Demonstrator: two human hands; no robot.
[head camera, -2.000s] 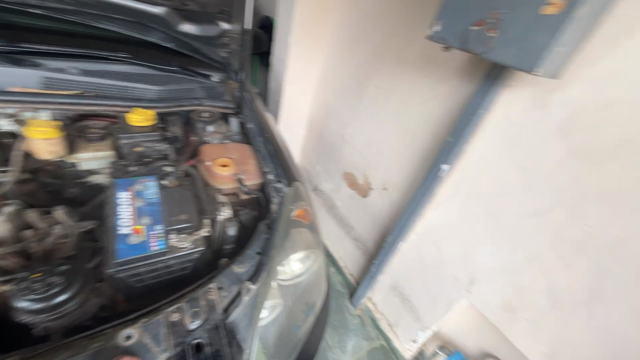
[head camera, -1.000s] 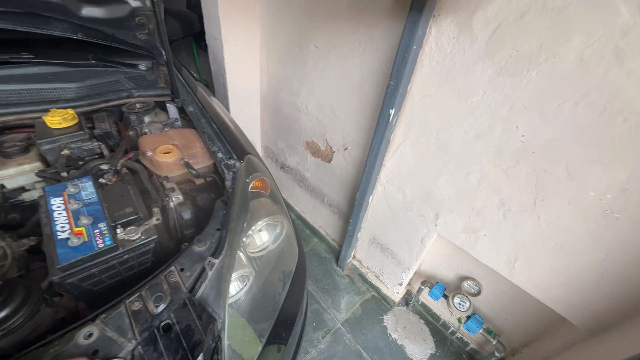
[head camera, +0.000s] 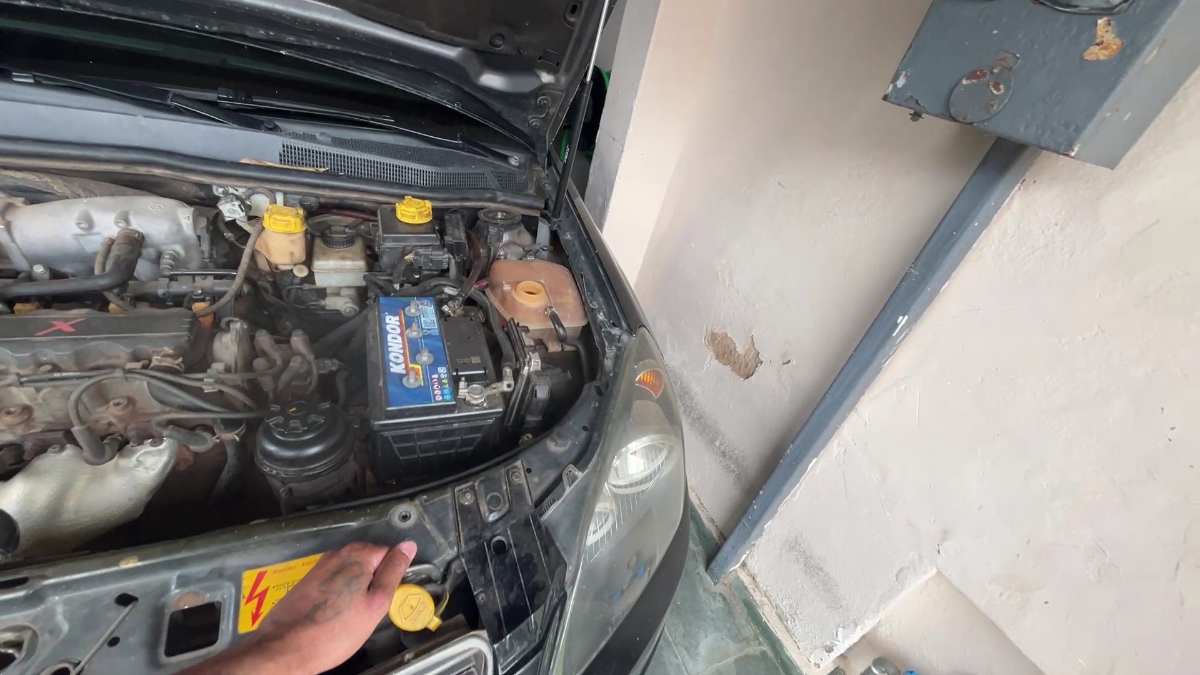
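One hand, which looks like my right hand (head camera: 342, 595), reaches in from the bottom edge over the car's front crossmember (head camera: 422, 525). Its fingers curl down beside a yellow washer fluid cap (head camera: 413, 607); the fingertips are mostly hidden, so whether they hold anything cannot be told. A yellow warning sticker (head camera: 272, 586) lies partly behind the hand. Above it in the open engine bay sit a Kondor car battery (head camera: 419, 352), a black round reservoir (head camera: 305, 445) and a pinkish coolant tank (head camera: 534, 295) with its filler neck uncapped. My left hand is out of view.
The raised hood (head camera: 450, 47) spans the top. A headlight (head camera: 637, 459) forms the car's near corner. To the right stand a pale wall (head camera: 1031, 403) with chipped paint, a grey metal box (head camera: 1012, 84) and a slanting grey conduit (head camera: 872, 366). Green floor tiles (head camera: 698, 628) show below.
The hand has come into view at the crossmember; neither earlier frame shows it. The view has swung left and up, toward the engine bay.
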